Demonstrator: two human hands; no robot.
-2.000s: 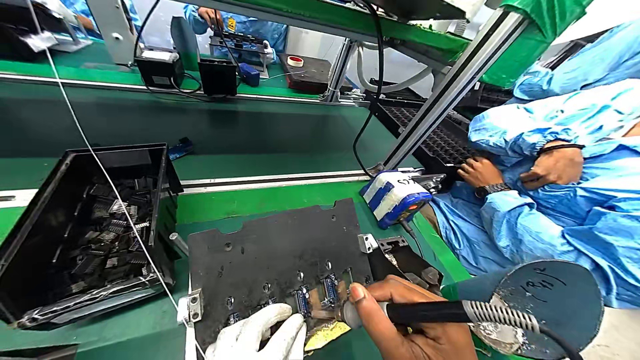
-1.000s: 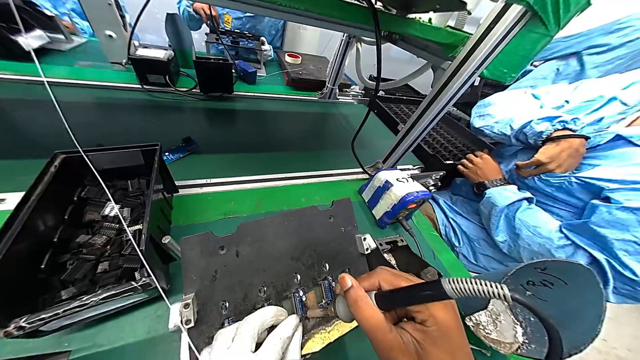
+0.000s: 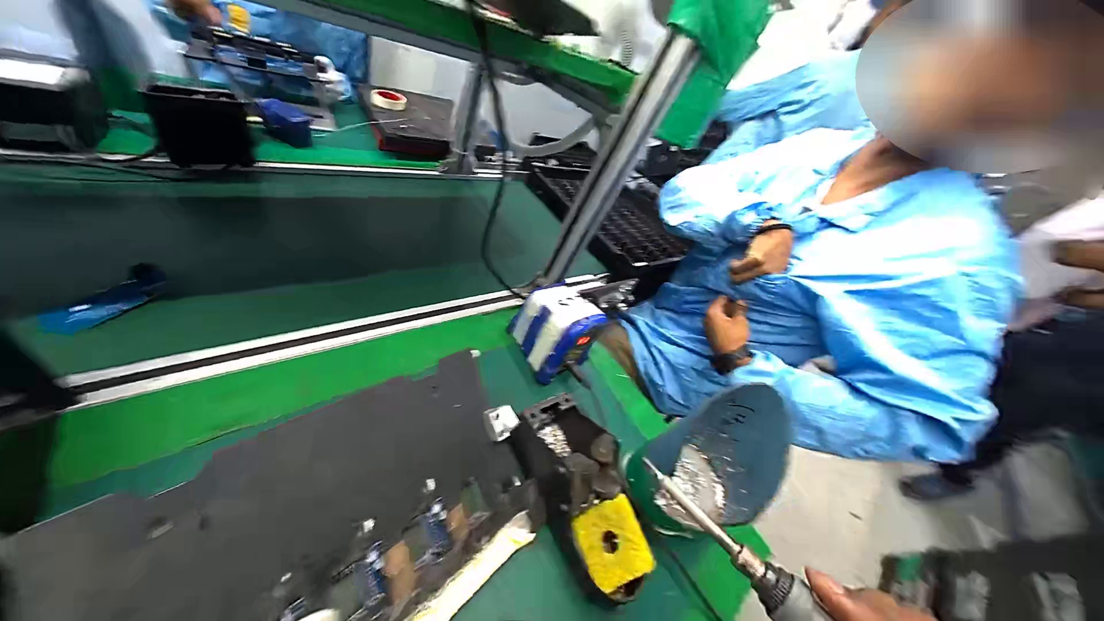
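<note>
My right hand (image 3: 862,599), at the bottom right edge, grips a soldering iron (image 3: 763,573). The iron's tip points up and left, over the mouth of a round container (image 3: 720,457) with silvery solder waste inside. Left of it, a soldering iron stand (image 3: 573,483) holds a yellow sponge (image 3: 614,539). Several small blue circuit boards (image 3: 437,528) sit along the lower edge of a dark fixture plate (image 3: 285,457). Of my left hand only a pale gloved fingertip (image 3: 321,615) shows at the bottom edge, near the boards; its hold is hidden.
A blue and white soldering station (image 3: 559,328) stands behind the stand, by a metal post (image 3: 617,155). A co-worker in a blue gown (image 3: 897,285) is at the right. A conveyor (image 3: 345,250) crosses behind, with a blue board (image 3: 108,302) on it. A black bin's edge (image 3: 30,371) shows at left.
My right hand has moved the soldering iron right, from the circuit boards to the round container. The view has swung right. The co-worker's hands have shifted.
</note>
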